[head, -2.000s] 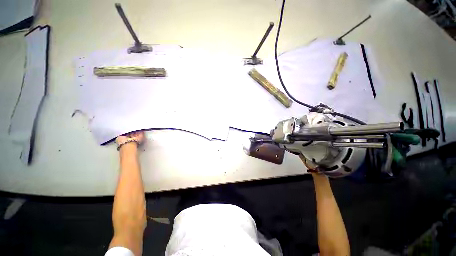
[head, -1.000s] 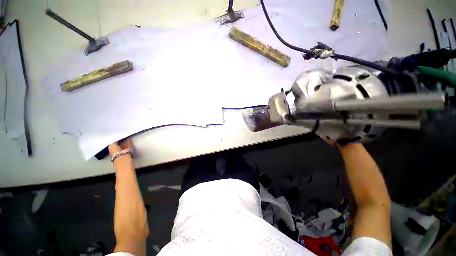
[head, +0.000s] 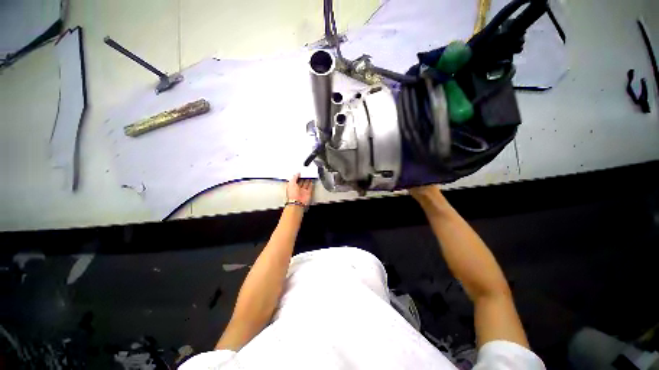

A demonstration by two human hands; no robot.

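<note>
The straight-knife cutting machine [head: 379, 137] fills the upper centre right, its silver head at the left and its dark body at the right. My left hand [head: 300, 191] rests at the near edge of the fabric lay, beside the machine head, fingers pointing away from me. The white marker paper [head: 238, 130] lies on the lay, with a curved dark cut edge facing me. My right hand [head: 426, 191] is mostly hidden under the machine body; its grip cannot be seen. The knife and base plate are hidden.
A cloth weight [head: 168, 118] and a lay clamp [head: 168, 82] are on the paper at left. A long cut piece [head: 69, 108] lies far left. Black cable loops over the machine. The table edge runs just before me, with scraps on the dark floor.
The machine has moved left along the lay and turned, its rods now pointing up towards the camera. My left hand has moved right from the left corner to beside the machine head.
</note>
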